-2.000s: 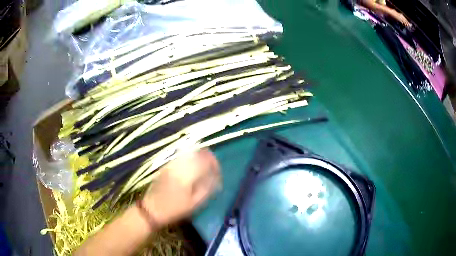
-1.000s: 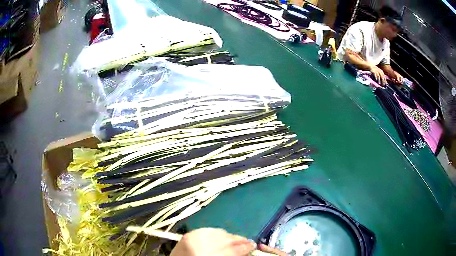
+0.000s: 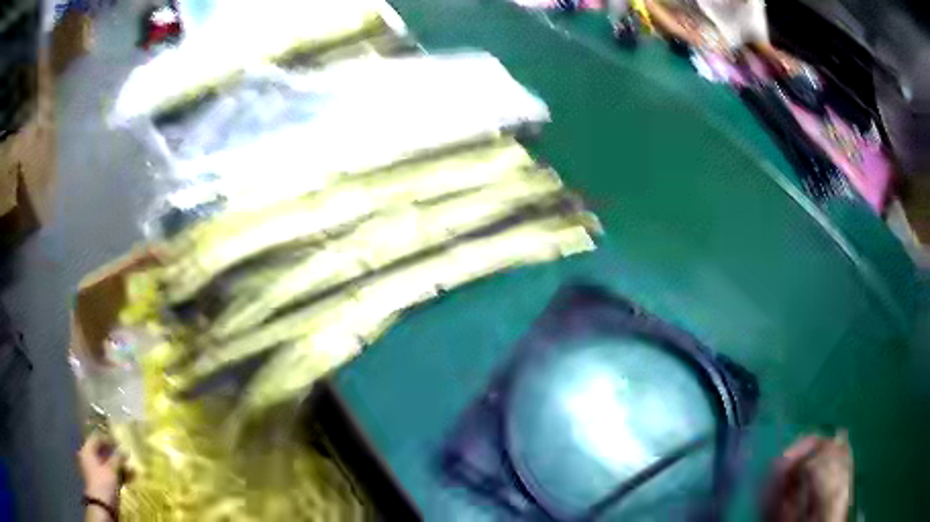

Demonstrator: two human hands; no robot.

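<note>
The black plastic frame (image 3: 476, 438) lies tilted on the green table at lower right, its round opening showing the shiny surface. A thin dark strip (image 3: 653, 471) crosses the lower part of the opening. My left hand (image 3: 100, 467), with a band at the wrist, is small and blurred at the far left edge by the yellow heap. My right hand (image 3: 813, 479) is blurred at the bottom right, beside the frame, fingers curled. Whether either hand holds anything is unclear. The bundle of foam strips on pale yellow liner (image 3: 408, 245) lies above left of the frame.
Curly yellow waste liner (image 3: 184, 459) fills a cardboard box (image 3: 94, 306) at lower left. Clear plastic bags (image 3: 347, 107) cover more strips at upper left. At upper right, another person's arm (image 3: 678, 25) shows near a pink sheet (image 3: 862, 168) across the green table (image 3: 663, 194).
My left hand has moved from beside the frame to the far left over the waste. My right hand now shows at bottom right. The dark strip now crosses the opening, and the view has tilted down.
</note>
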